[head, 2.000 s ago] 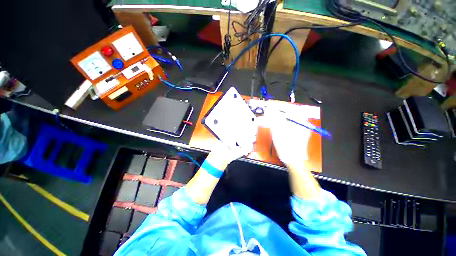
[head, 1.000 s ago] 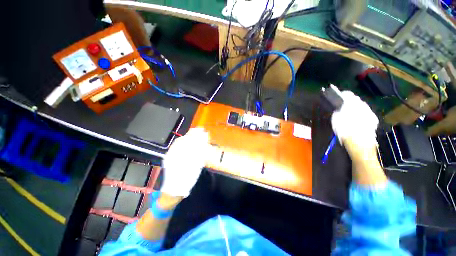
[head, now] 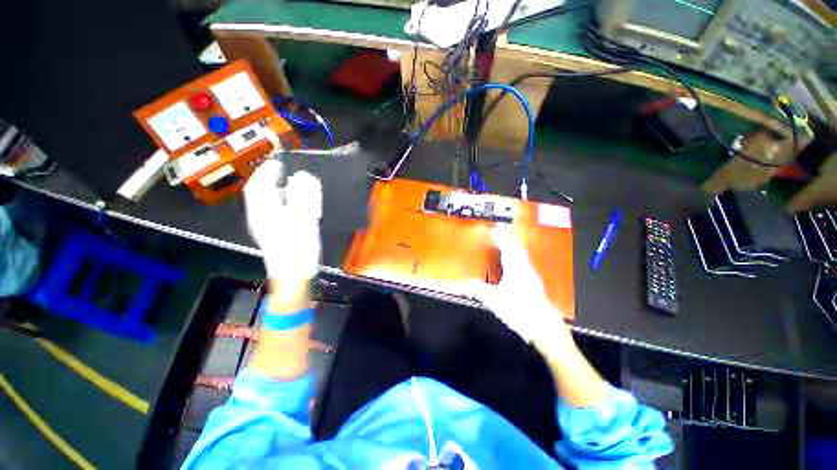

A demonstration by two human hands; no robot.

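Note:
My left hand (head: 289, 220), in a white glove with a light blue wrist band, grips a flat black set-top box (head: 338, 191) above the bench, left of the orange test fixture (head: 413, 243). The box is blurred and partly hidden by the hand. My right hand (head: 521, 286), gloved and washed out by glare, is over the fixture's front right part, fingers apart, with nothing visible in it. The connector block (head: 470, 206) lies along the fixture's far edge with no box at it.
An orange tester (head: 216, 128) stands open at the left. A blue marker pen (head: 607, 239), a remote control (head: 660, 266) and stacked units (head: 748, 225) lie at the right. A blue cable (head: 530, 119) loops behind the fixture. A parts tray (head: 216, 353) is at lower left.
My left hand has moved up and taken hold of the black box from the bench. My right hand has let go of the dark remote, now on the bench, and moved left over the fixture.

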